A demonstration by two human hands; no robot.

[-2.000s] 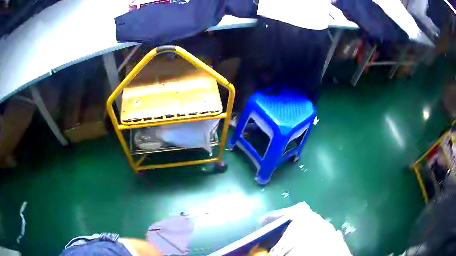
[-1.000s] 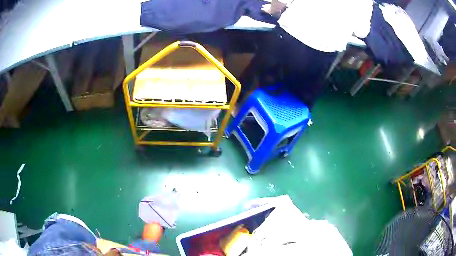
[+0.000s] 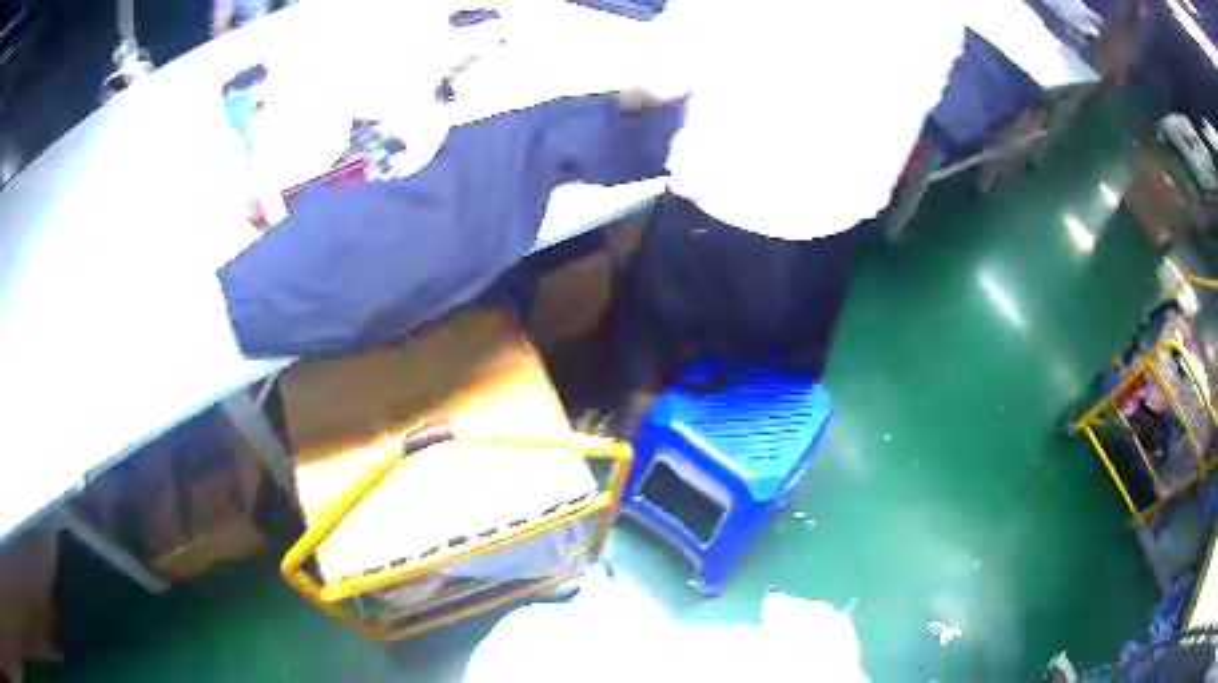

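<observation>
A bulky, overexposed white mass, which looks like white cloth garment pieces, fills the bottom centre, nearest to me. Its folds cannot be made out and its lower part is cut off by the picture's edge. Neither my left hand nor my right hand shows; whether they are under or behind the white cloth cannot be seen.
A yellow-framed trolley and a blue plastic stool stand ahead. Behind is a pale table with a navy garment. A person in white is at it, one hand on the garment. Another yellow-framed trolley stands right.
The view has tilted up and moved nearer the table, trolley and stool. The blue-rimmed bin and the orange-lit hand at the bottom have left the picture. The white cloth is now at bottom centre.
</observation>
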